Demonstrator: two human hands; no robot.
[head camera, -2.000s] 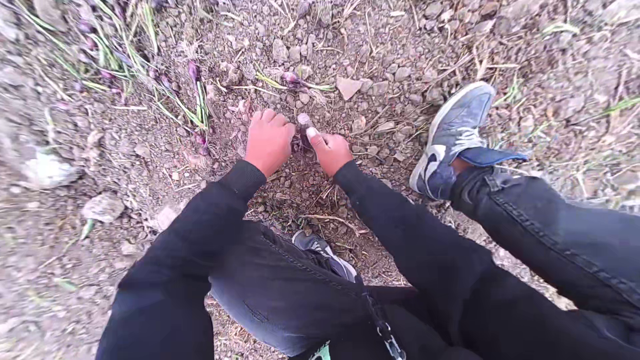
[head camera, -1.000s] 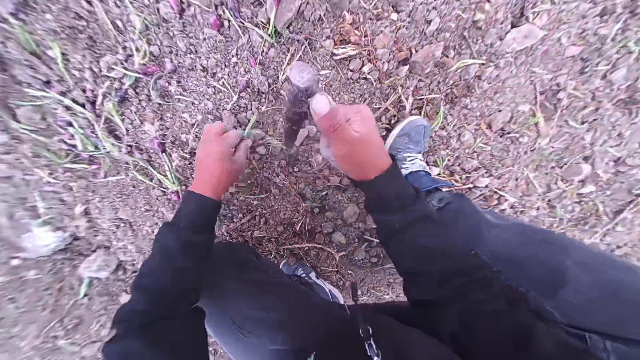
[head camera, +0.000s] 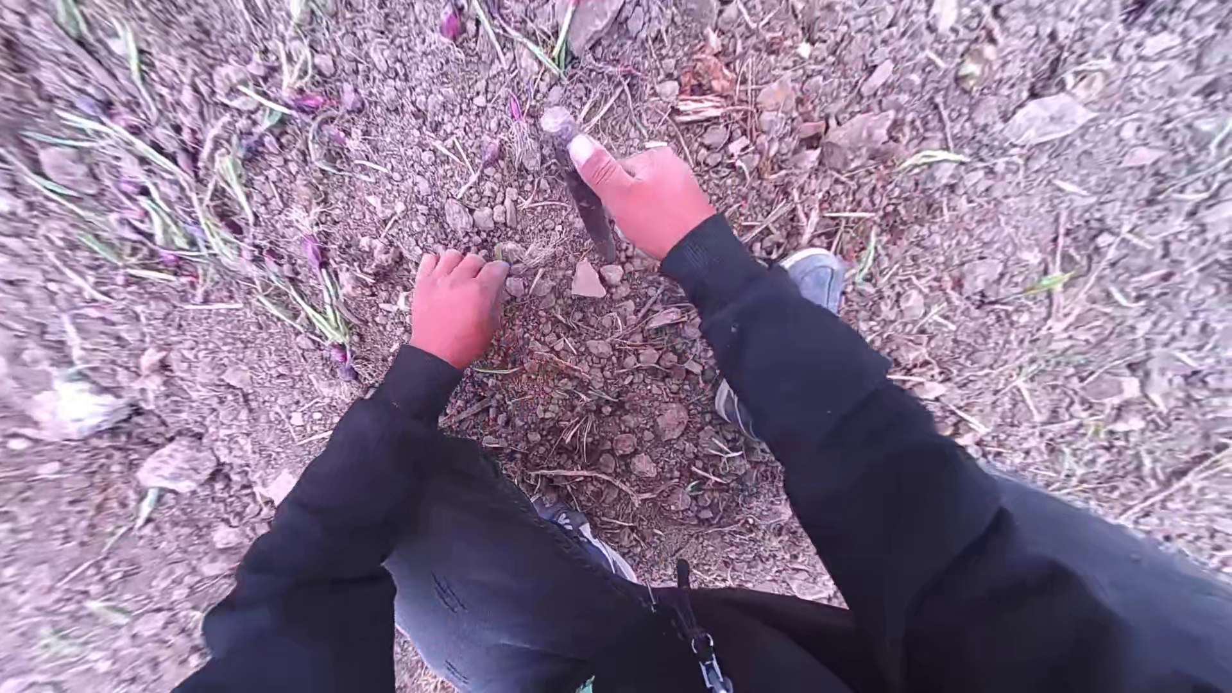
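Note:
My right hand (head camera: 659, 197) is closed round a short dark tool with a rounded, pale end (head camera: 584, 197); its thumb rests near that end, and the tool's lower part points down at the stony soil. What kind of tool it is, I cannot tell. Left of it, my left hand (head camera: 457, 303) is low over the soil with its fingers curled; whether something small is between them is hidden. Uprooted plants with purple bulbs and green leaves (head camera: 332, 313) lie on the ground to the left of my left hand.
Loose stones and dry stalks cover the soil. A flat stone (head camera: 1049, 117) lies at the upper right, a pale lump (head camera: 77, 406) at the far left. One shoe (head camera: 816, 277) shows behind my right forearm, another (head camera: 587, 539) beside my trouser leg.
My hands were close together two seconds ago and are now apart. The right hand has come up with the tool, which now shows along its length. The view has shifted.

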